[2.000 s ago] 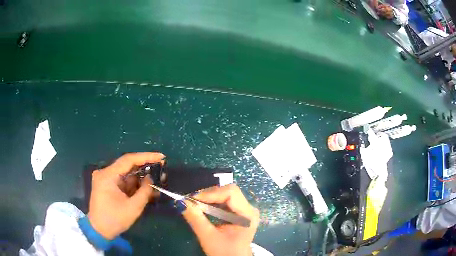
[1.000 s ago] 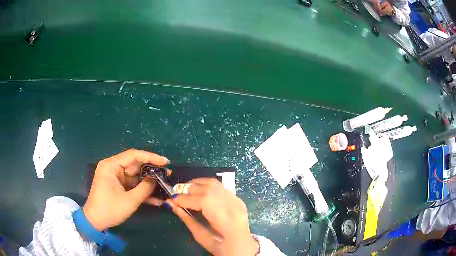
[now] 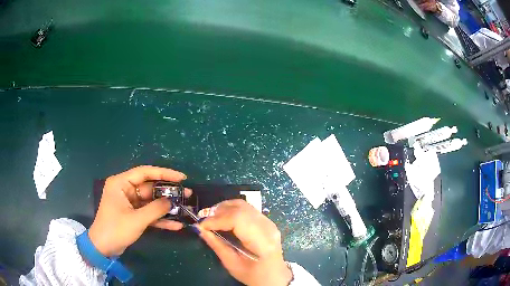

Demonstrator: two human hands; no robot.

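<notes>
A small black rounded-square housing (image 3: 167,191) with a shiny metallic inside is held between the thumb and fingers of my left hand (image 3: 127,215). My right hand (image 3: 244,237) holds thin silver tweezers (image 3: 223,240), with their tip at the housing's lower right part. What the tip touches is too small to tell. A long black strip (image 3: 221,192) lies under both hands, with a white patch (image 3: 251,199) at its right end.
White paper squares (image 3: 319,170) lie mid-bench beside a glue syringe (image 3: 350,217). The black controller (image 3: 393,212) with a round container (image 3: 378,157) and spare syringes (image 3: 412,129) is right. Torn paper (image 3: 47,165) lies left. A black unit (image 3: 41,37) sits on the conveyor. A person's hand shows top right.
The housing has turned so its metallic inside faces up more. The tweezers first moved up to the housing and now lie at its lower right part.
</notes>
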